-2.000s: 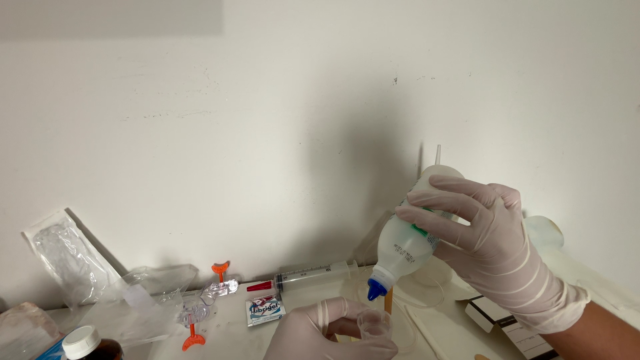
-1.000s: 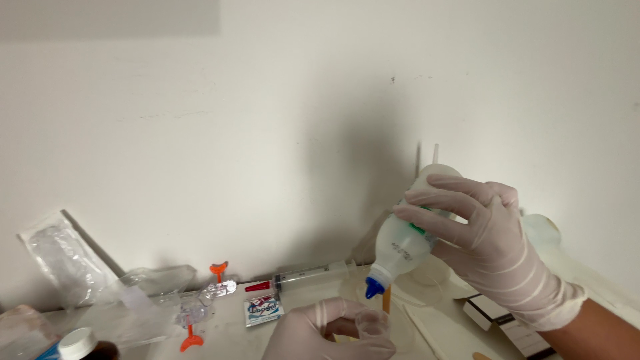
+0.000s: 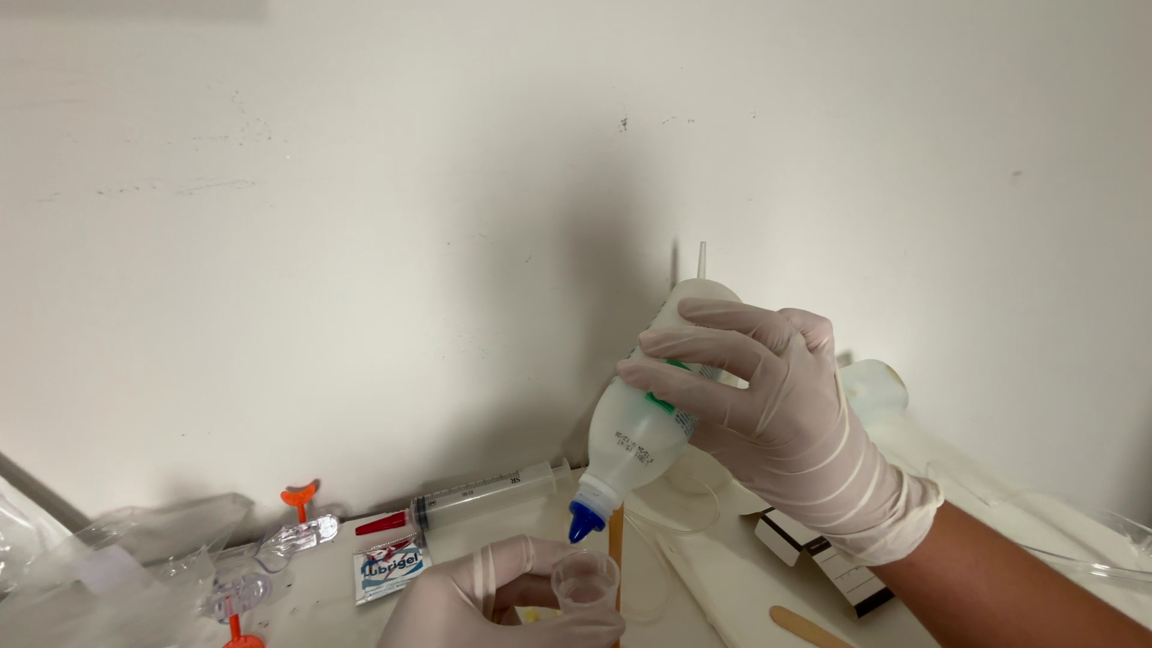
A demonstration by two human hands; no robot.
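My right hand [image 3: 765,387], in a pale latex glove, grips a translucent plastic squeeze bottle [image 3: 634,432] tipped upside down toward the lower left. Its blue nozzle cap [image 3: 585,522] points down, just above a small clear plastic cup [image 3: 585,583]. The gloved fingers of my left hand [image 3: 504,594] hold that cup upright near the bottom edge of the view. Whether liquid is flowing from the nozzle cannot be told. Printing and a green mark show on the bottle, part of which my right fingers cover.
Against the wall lies a large plastic syringe [image 3: 486,495], near a red cap [image 3: 382,523] and a lubricant gel sachet [image 3: 390,569]. Clear connectors with orange clips [image 3: 300,497] and plastic packaging [image 3: 135,558] are at the left. A wooden spatula [image 3: 805,627] and a black-and-white box [image 3: 823,562] lie at the right.
My hands keep almost the same pose, the bottle inverted over the cup. The view has shifted slightly, and the brown bottle with a white cap at the lower left is out of sight.
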